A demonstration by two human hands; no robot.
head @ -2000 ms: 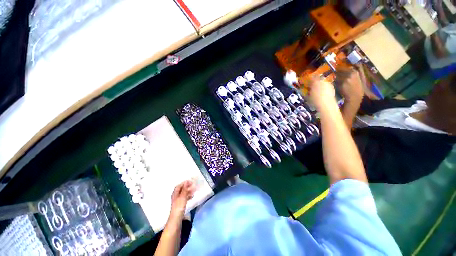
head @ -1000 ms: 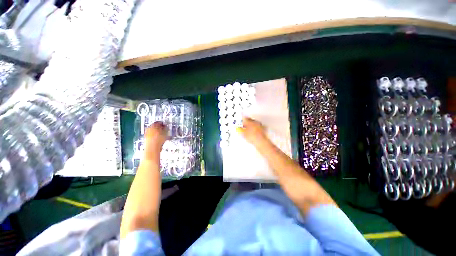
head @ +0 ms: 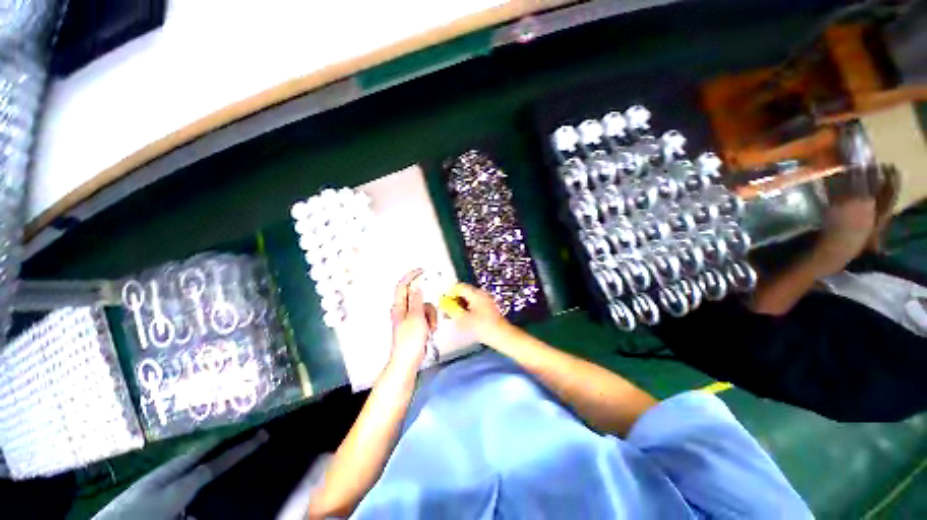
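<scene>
My left hand (head: 412, 317) is over the front part of the pale work board (head: 402, 218), fingers closed around a small shiny metal fitting (head: 431, 345) that shows below the fingers. My right hand (head: 473, 310) is just beside it, with a small yellow piece (head: 454, 300) at its fingertips; whether this is a tool or a finger cover cannot be told. A small whitish part shows between the hands. White round caps (head: 330, 244) lie in close rows along the board's left side.
A narrow tray of small metal hardware (head: 493, 229) lies right of the board. Ring-shaped chrome fittings (head: 651, 218) stand in rows farther right. Clear packing with ring-and-stem fittings (head: 203, 335) is at left. A neighbour's arm (head: 828, 254) works at an orange fixture (head: 783, 112).
My left hand has moved from the clear packing to the board, now with a shiny fitting. My right hand has moved from the cap rows to beside it. The view has turned.
</scene>
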